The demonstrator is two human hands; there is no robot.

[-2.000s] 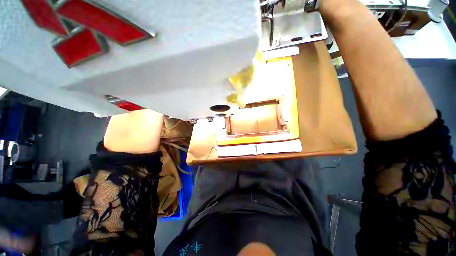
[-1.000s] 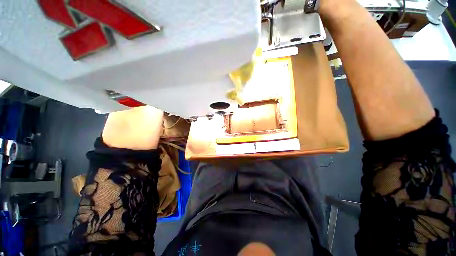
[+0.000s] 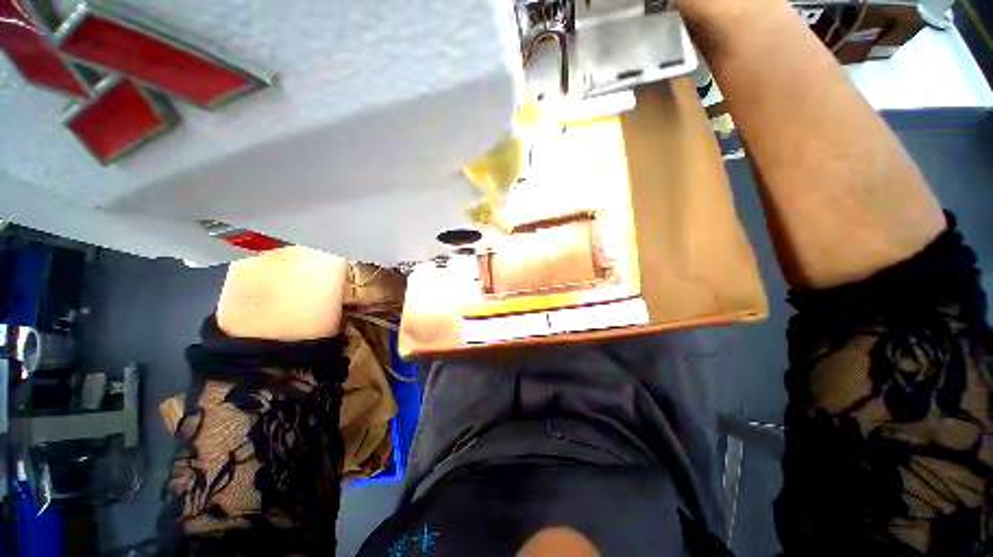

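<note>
The tan bag body lies flat under the white sewing machine head, its front edge towards my lap. The yellow-orange and white clamp frame rests on it. A leather patch shows inside the frame's window. My left forearm reaches behind the machine head, which hides my left hand. My right forearm reaches up to the top edge of the picture beside a metal plate; my right hand is cut off or hidden there.
A blue crate with slumped tan bags stands at left by my knees. A dark grey apron covers my lap. A white table with brown pieces is at the upper right. A metal stand is at far left.
The machine head and frame appear shifted slightly left in the picture as the view moves. The bag body, frame and both forearms otherwise keep about the same arrangement.
</note>
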